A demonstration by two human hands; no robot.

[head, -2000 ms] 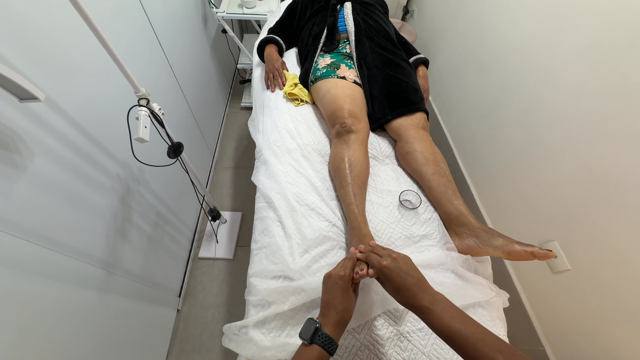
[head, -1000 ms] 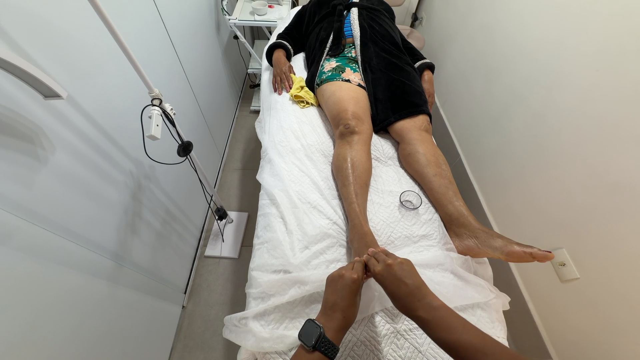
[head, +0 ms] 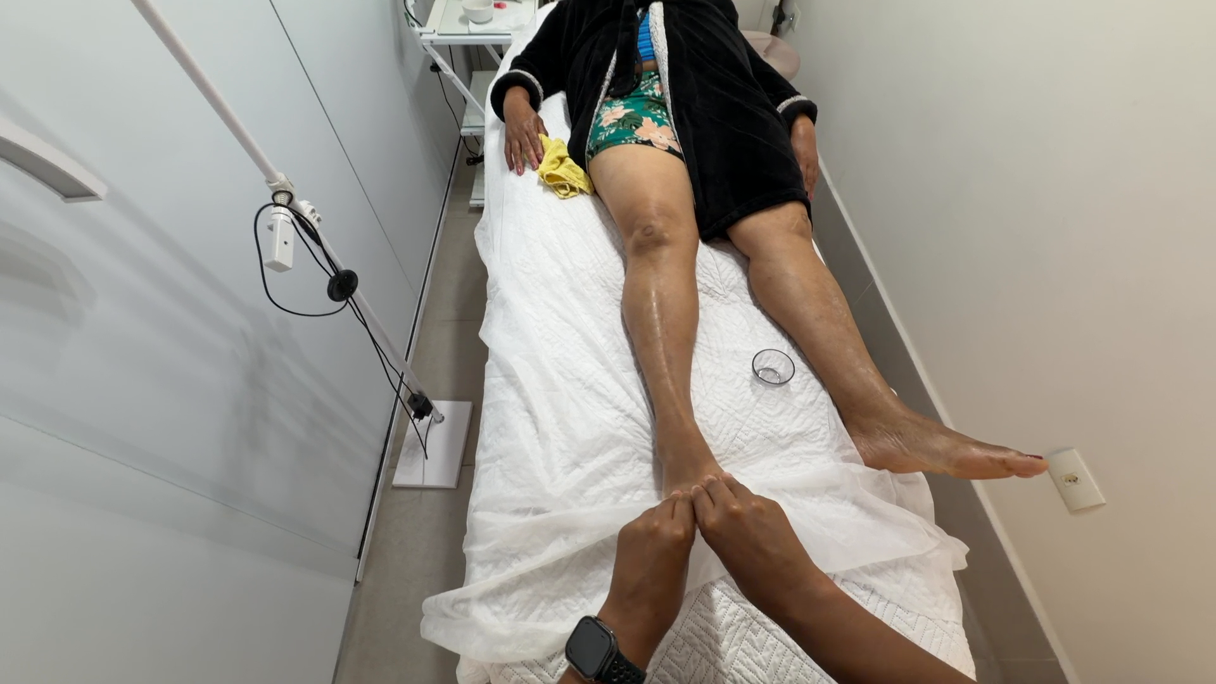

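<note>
A person in a black robe (head: 760, 142) and green floral shorts (head: 638, 119) lies on a bed covered by a white quilted sheet (head: 560, 380). My left hand (head: 655, 532), with a smartwatch (head: 591, 648) at its wrist, and my right hand (head: 746, 522) are side by side, knuckles up, closed around the end of the person's foot (head: 688, 461). My hands hide the toes and most of that foot. The person's other foot (head: 940, 446) points to the right, near the wall. A small clear glass bowl (head: 772, 368) stands on the sheet between the lower legs.
A yellow cloth (head: 562, 171) lies by the person's hand (head: 522, 133). Left of the bed, a white pole stand (head: 223, 104) with black cables rises from a square base (head: 432, 456). A white trolley (head: 465, 36) stands at the back. A socket (head: 1075, 480) is on the right wall.
My hands have stayed together at the same foot. Their fingers have shifted from spread over the foot to more closely curled around its end. The bowl and the person's legs look unmoved.
</note>
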